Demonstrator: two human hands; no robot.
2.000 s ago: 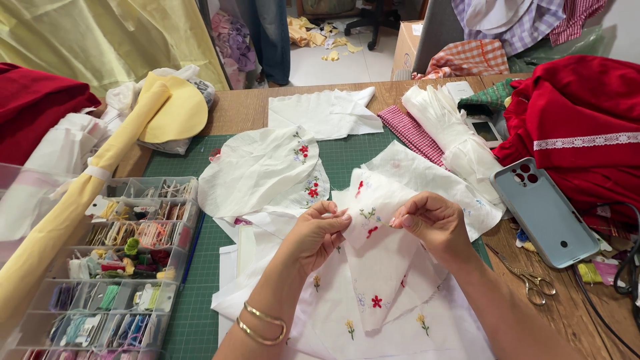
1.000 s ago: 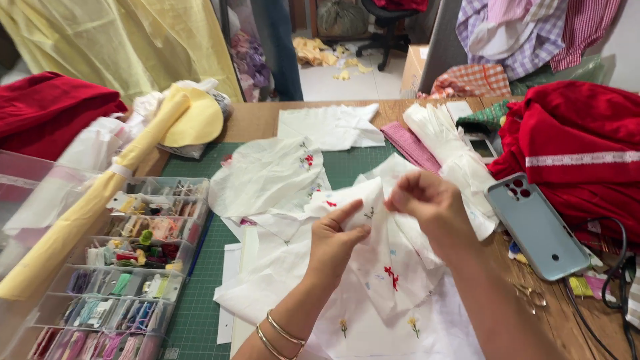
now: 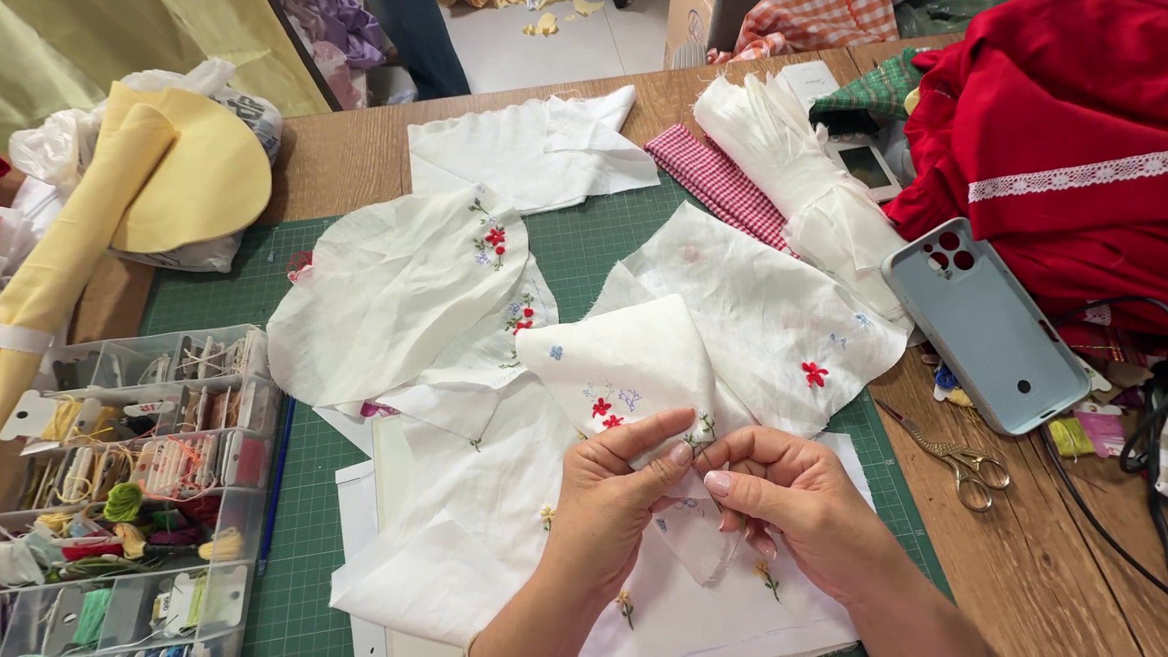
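My left hand (image 3: 630, 484) pinches a white embroidered cloth (image 3: 630, 356) between thumb and forefinger, near a small green stitched sprig. My right hand (image 3: 776, 484) meets it there, thumb and forefinger closed together at the cloth; whether a needle or thread is between them cannot be made out. Red flowers and blue drawn outlines mark the held cloth. Beneath it spreads white fabric with small yellow flowers (image 3: 623, 607). A rounded white piece (image 3: 392, 283) with red flowers lies to the left, and another white piece (image 3: 766, 292) with one red flower to the right.
A green cutting mat (image 3: 584, 237) covers the wooden table. Left are a divided thread box (image 3: 260, 411), a blue pencil-like stick (image 3: 276, 484) and a yellow fabric roll (image 3: 82, 219). Right are gold embroidery scissors (image 3: 949, 453), a phone or phone case (image 3: 985, 319), cables and red fabric (image 3: 1049, 119).
My hands have come close together at the cloth; one second ago the right was raised slightly apart from the left. The held cloth has shifted and been refolded. The view has tilted down and closer.
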